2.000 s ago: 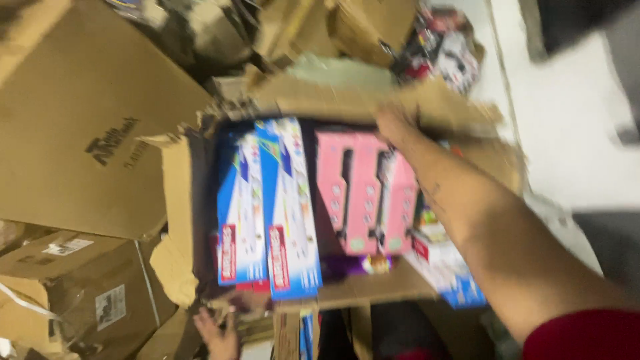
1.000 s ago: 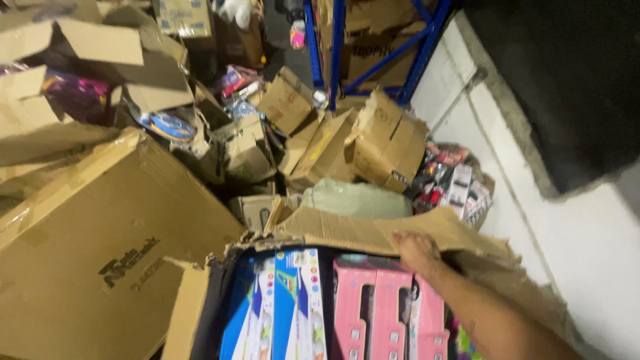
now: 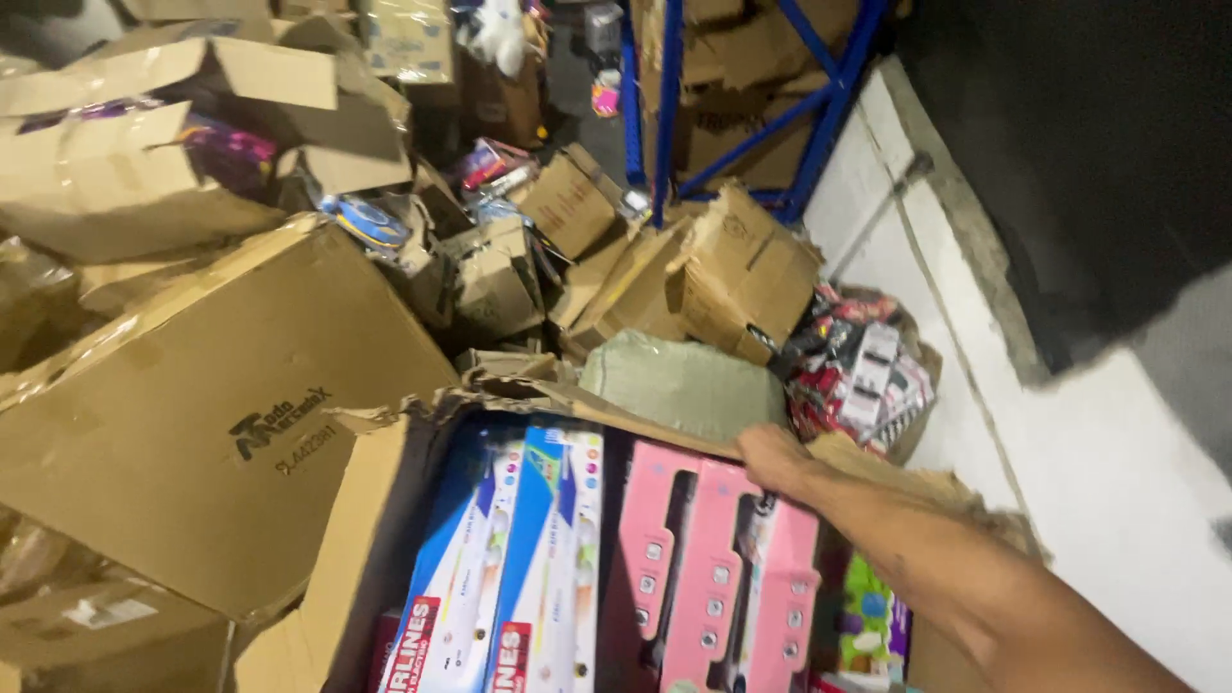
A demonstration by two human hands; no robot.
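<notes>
My right hand point(image 3: 778, 464) grips the far edge of an open cardboard box point(image 3: 327, 568), its forearm crossing the box's right side. Inside stand blue and white toy airplane boxes point(image 3: 549, 558) on the left and several pink boxes with cut-out windows point(image 3: 712, 577) in the middle. A green and purple package point(image 3: 869, 616) lies at the right, partly under my forearm. My left hand is outside the view.
A large closed carton point(image 3: 221, 414) leans at the left, with an open carton point(image 3: 96, 183) behind it. Beyond lie a pale green wrapped bundle point(image 3: 683, 385), torn cartons point(image 3: 746, 279), a bag of packaged goods point(image 3: 871, 375) and a blue metal rack point(image 3: 664, 115). A white wall point(image 3: 962, 337) runs along the right.
My left hand, seen at the box's near left corner two seconds ago, is out of view. My right hand stays on the far edge. The view has tilted up toward the cartons and rack.
</notes>
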